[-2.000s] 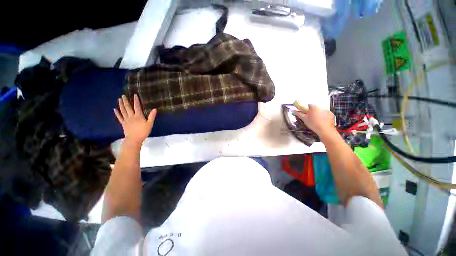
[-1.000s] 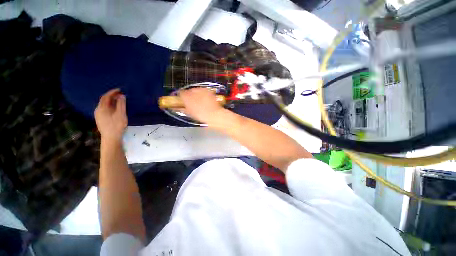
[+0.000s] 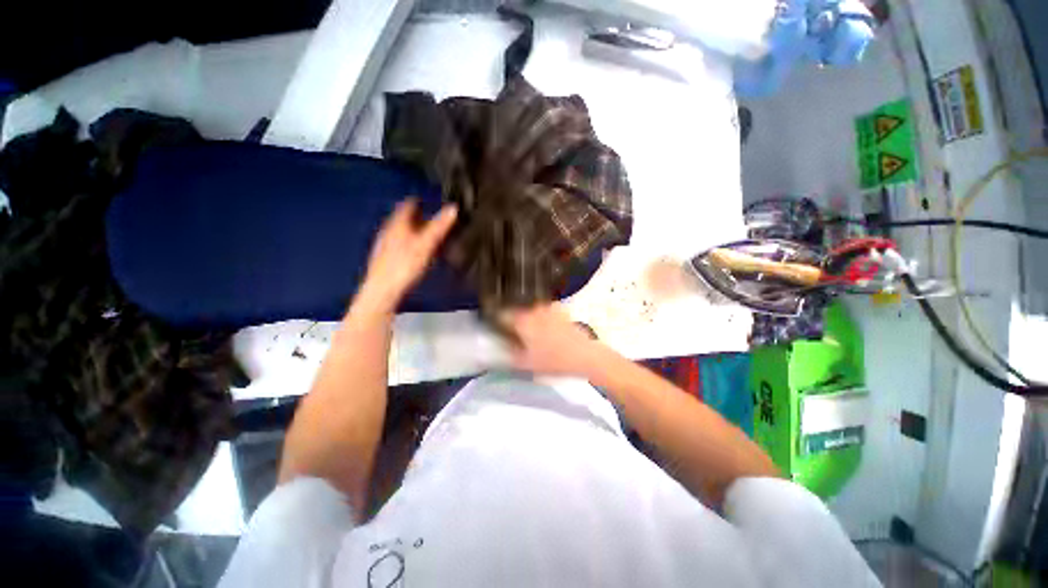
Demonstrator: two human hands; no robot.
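The dark plaid garment (image 3: pixel 534 195) lies bunched over the right end of the navy padded board (image 3: pixel 264 230). My right hand (image 3: pixel 546 339) grips its near edge at the front of the board; the fingertips are blurred. My left hand (image 3: pixel 405 253) is over the board, just left of the garment, with thumb and fingers apart; it holds nothing visible. The steam iron (image 3: pixel 764 270) rests on its plaid-covered rest at the table's right edge, untouched, its tan handle upward.
A heap of dark plaid garments (image 3: pixel 126 379) drapes over the board's left end. A white beam (image 3: pixel 339 75) crosses behind the board. A small metal tool (image 3: pixel 630 40) lies at the far edge. A black hose (image 3: pixel 954 333) runs right from the iron. A green container (image 3: pixel 810 396) stands below.
The iron has gone from the garment on the board to its rest at right. My right hand has let go of it and taken the cloth, now bunched. My left hand has moved right.
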